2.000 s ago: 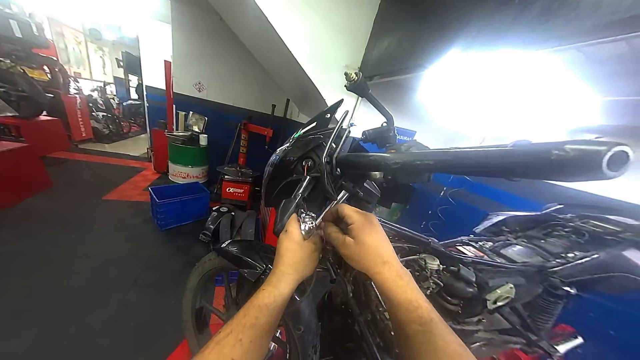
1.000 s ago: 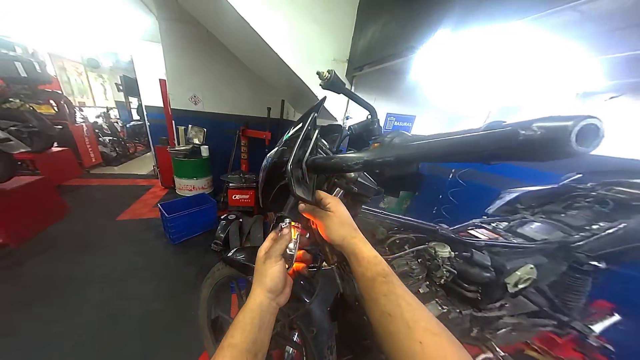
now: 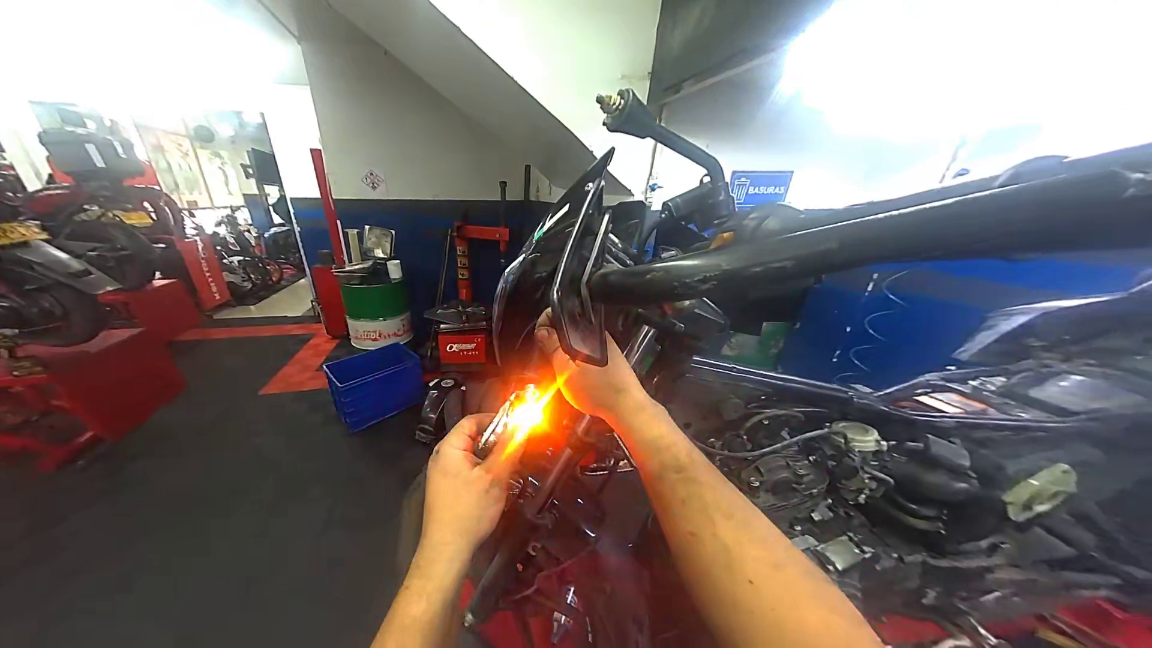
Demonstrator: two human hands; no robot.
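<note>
My left hand (image 3: 468,477) holds a turn signal lamp (image 3: 526,412) that glows bright orange beside the front of a partly stripped motorcycle. Its glare hides the lamp's outline and my left fingertips. My right hand (image 3: 594,373) reaches in behind the dark front fairing (image 3: 531,279), up and to the right of the lamp; the fairing's edge covers part of its fingers, and what they touch cannot be made out. Above my right forearm runs the black handlebar (image 3: 774,256). The engine (image 3: 792,477) lies exposed right of my right forearm.
A blue plastic crate (image 3: 373,387) stands on the dark floor at left, near a green and white drum (image 3: 378,310) and a red boxed machine (image 3: 463,346). Further left, motorcycles rest on red lifts (image 3: 117,387). A bar-end lever or mirror stem (image 3: 670,139) juts up above the handlebar.
The lamp, unlit two seconds ago, now shines strongly orange. My hands were close together and have moved apart, the right one up behind the fairing.
</note>
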